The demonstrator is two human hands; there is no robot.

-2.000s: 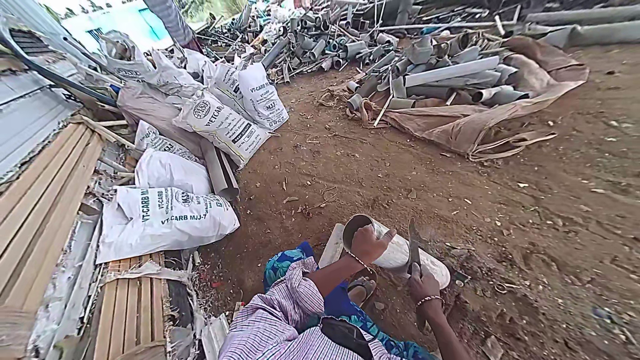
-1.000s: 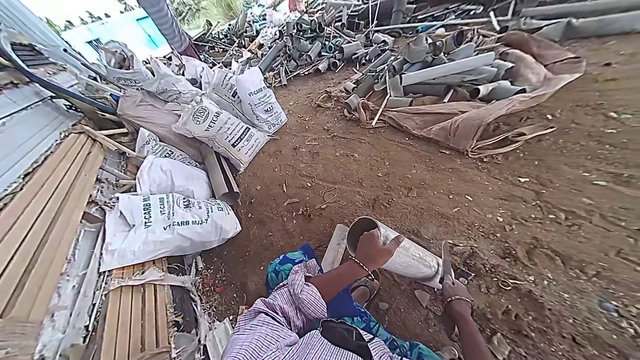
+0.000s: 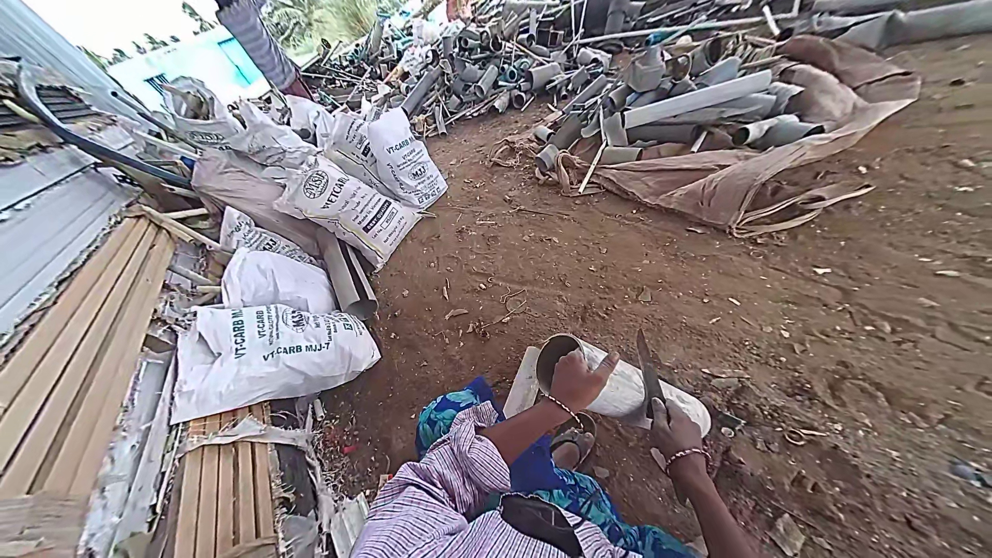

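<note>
A wide grey-white plastic pipe lies low in front of me, its open end toward the left. My left hand grips the pipe's rim at that open end, the thumb stretched along the outside. In my right hand is a knife with a dark blade, pointing up and lying across the pipe near its far right end. The knife's handle is mostly hidden by the fingers. A pale flat block rests on the ground beside the open end, close to my sandalled foot.
White printed sacks and a grey pipe piece lie at the left, beside bundled brown strips. Pipe scraps are heaped behind. More pipes lie on a brown cloth at the back right. A person stands beyond the sacks.
The knife was at the pipe's right end one second ago and now stands across the pipe a little further left. My left hand has stayed at the open end.
</note>
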